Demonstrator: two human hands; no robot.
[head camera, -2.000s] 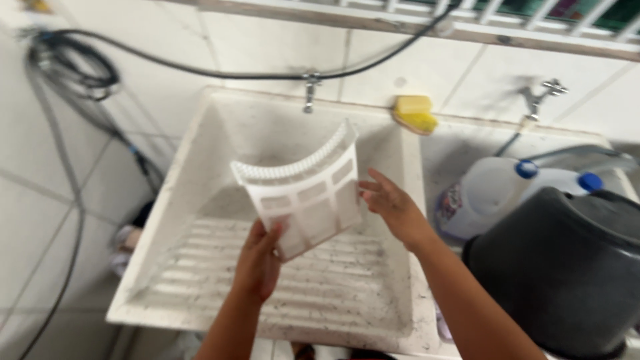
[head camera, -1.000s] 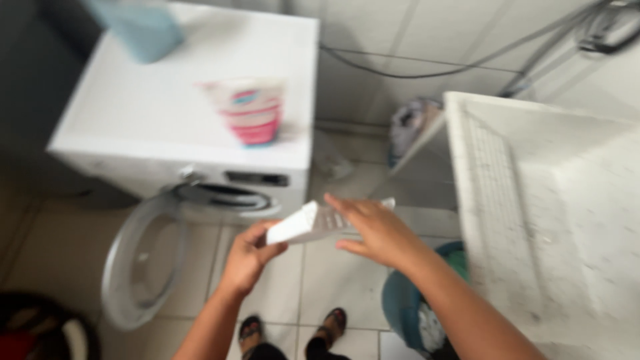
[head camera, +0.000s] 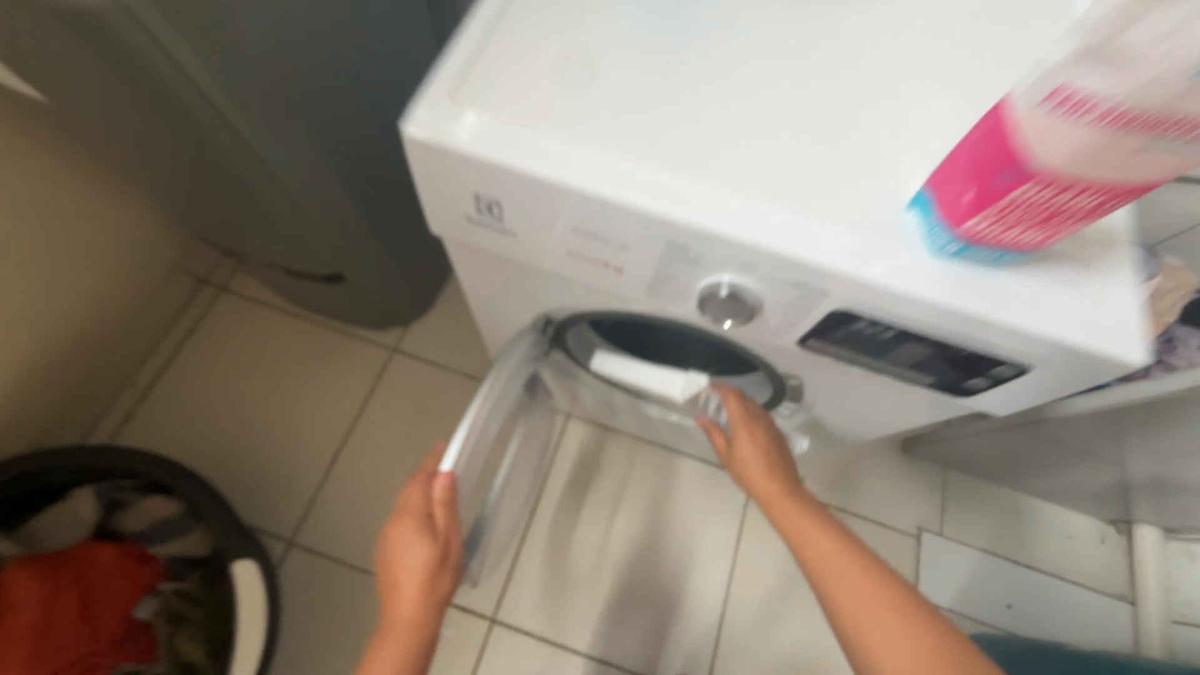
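My right hand (head camera: 750, 441) grips the end of a white plastic lint filter (head camera: 647, 377), held at the round door opening of a white Electrolux front-load machine (head camera: 562, 216). The filter lies across the lower part of the dark opening (head camera: 666, 342); blur hides whether it touches the rim. With its fingers and thumb, my left hand (head camera: 422, 534) holds the outer edge of the machine's round door (head camera: 506, 450), which is swung out to the left.
A pink and white package (head camera: 1041, 178) stands on the machine's top at the right. At the lower left is a dark laundry basket (head camera: 253, 525) with clothes, including a red cloth (head camera: 75, 600). A large grey object (head camera: 309, 141) stands left of the machine.
The view has swung from the sink to the machine. My left hand has let go of the filter and taken hold of the door; my right hand has brought the filter to the opening.
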